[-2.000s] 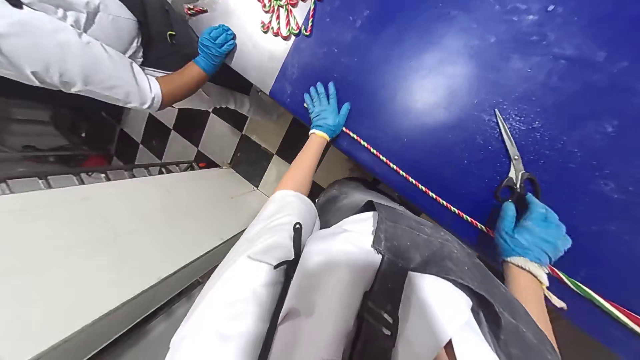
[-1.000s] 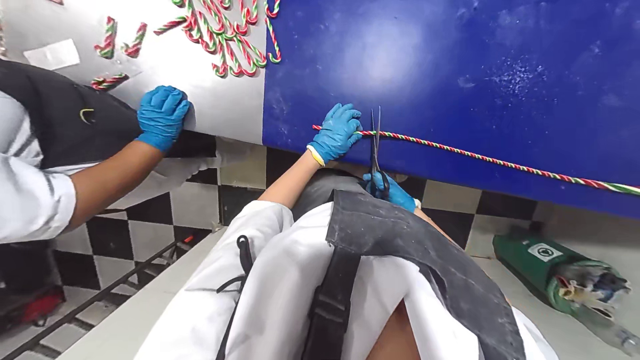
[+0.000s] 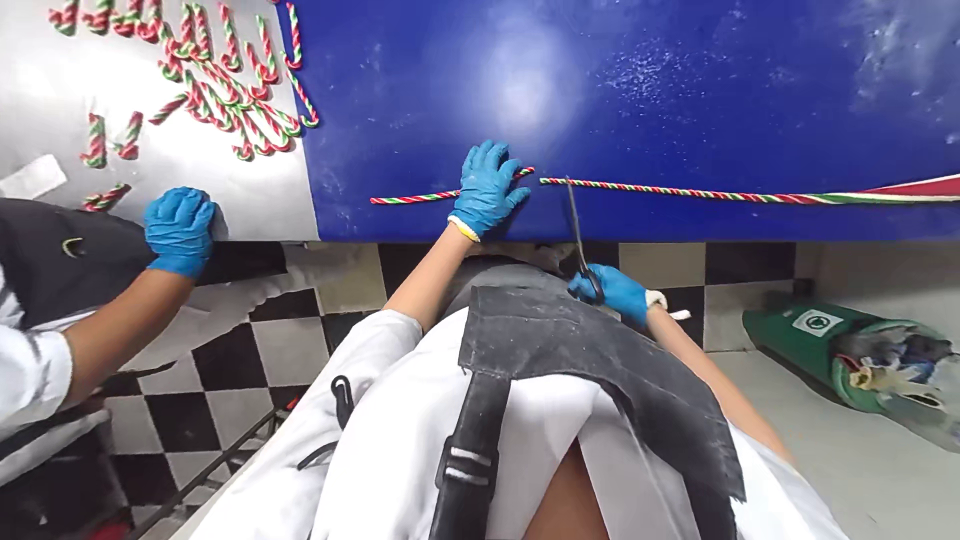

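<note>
My left hand [image 3: 487, 187], in a blue glove, lies on a short piece of red, green and white twisted candy rope [image 3: 420, 199] on the blue table surface [image 3: 675, 67]. Its fingers are spread, and the piece shows on both sides of the hand. Just right of it, across a small gap, starts the long candy rope [image 3: 675, 190], which thickens toward the right edge. My right hand [image 3: 611, 291], also blue-gloved, is below the table edge, closed on the black handles of metal scissors [image 3: 575, 225]. Their blades look together and point up to the long rope near its end.
Several candy canes [image 3: 225, 97] lie on the pale metal surface [image 3: 262, 202] at the left. A co-worker's gloved hand [image 3: 180, 229] rests at its front edge, near a white paper or cloth [image 3: 34, 176]. A green bin [image 3: 817, 352] with waste stands at the lower right.
A short piece now lies separate from the long rope, which ran unbroken under my left hand two seconds ago. The scissors came from the right to beside my left hand. The view has turned.
</note>
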